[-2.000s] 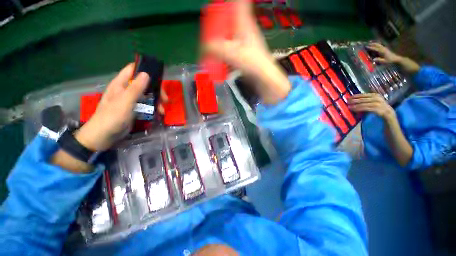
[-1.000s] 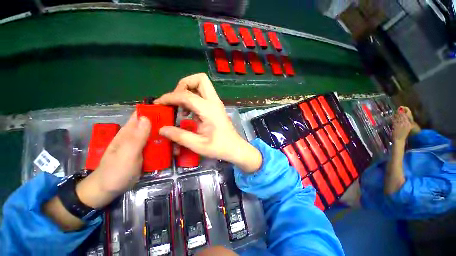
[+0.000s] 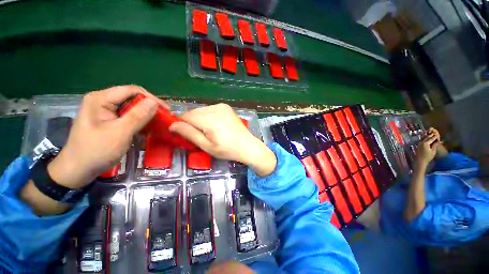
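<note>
My left hand (image 3: 102,128) and my right hand (image 3: 222,134) together hold a red-backed phone (image 3: 161,126), tilted, above the clear ten-pocket tray (image 3: 128,195). Its red face shows between the hands; fingers hide much of it. In the tray's near row lie several open black phones (image 3: 201,227) with white label areas. In the far row, red-backed phones (image 3: 158,152) lie partly hidden under my hands, and a dark phone (image 3: 59,128) lies at the far left by a white barcode label.
The black cover tray (image 3: 300,134) with red covers (image 3: 343,160) stands to the right. A clear tray of red-backed phones (image 3: 230,58) lies on the green belt (image 3: 107,59). At the far right, a coworker's hands (image 3: 429,144) are near another clear tray (image 3: 383,126).
Both hands have turned and tilted the red-backed phone, which stood upright before. My left hand now wraps its upper left end. The tray on the belt shows farther left.
</note>
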